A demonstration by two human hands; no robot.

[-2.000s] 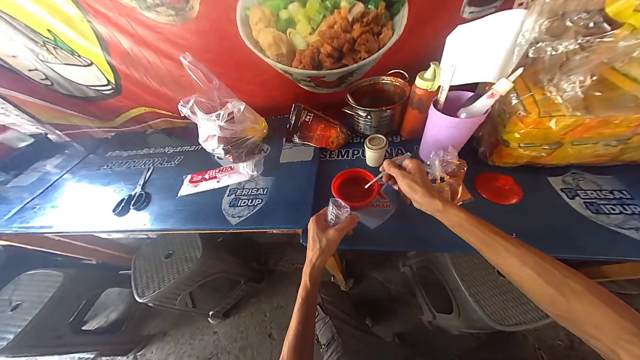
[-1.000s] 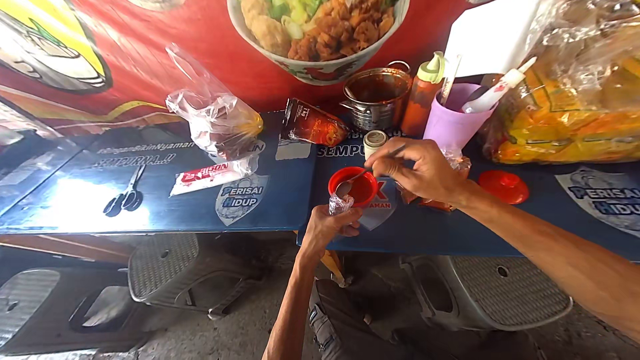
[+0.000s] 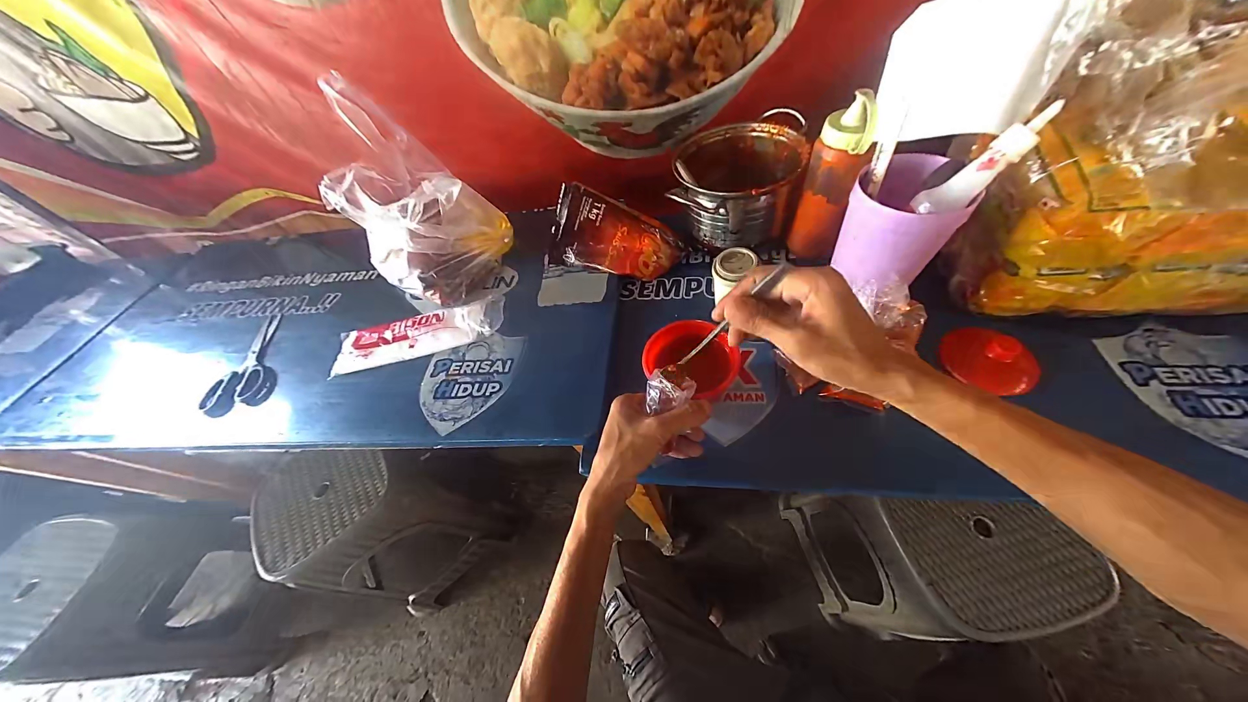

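My right hand (image 3: 809, 322) grips a metal spoon (image 3: 704, 341) by its handle, tilted down over a red plastic bowl (image 3: 651, 343) of dark red sauce. The spoon's tip meets the mouth of a small clear plastic bag (image 3: 670, 388), which my left hand (image 3: 648, 436) holds at the bowl's near rim. Just behind the bowl stands a small jar with a pale lid (image 3: 734, 265). Filled clear plastic bags (image 3: 897, 322) lie behind and beside my right hand, partly hidden by it. A red lid (image 3: 990, 361) lies to the right.
Along the back stand a metal pot (image 3: 739, 185) of sauce, a squeeze bottle (image 3: 827, 185), a purple cup (image 3: 902, 229) and a large bag of yellow packets (image 3: 1121, 224). Leftward are a sauce pouch (image 3: 619, 234), a tied plastic bag (image 3: 429, 224), a plastic packet (image 3: 414, 336) and scissors (image 3: 244, 375). Stools (image 3: 994, 565) stand below.
The spoon has gone from inside the bowl to the small bag's mouth at the near rim. Both hands stay close to the bowl.
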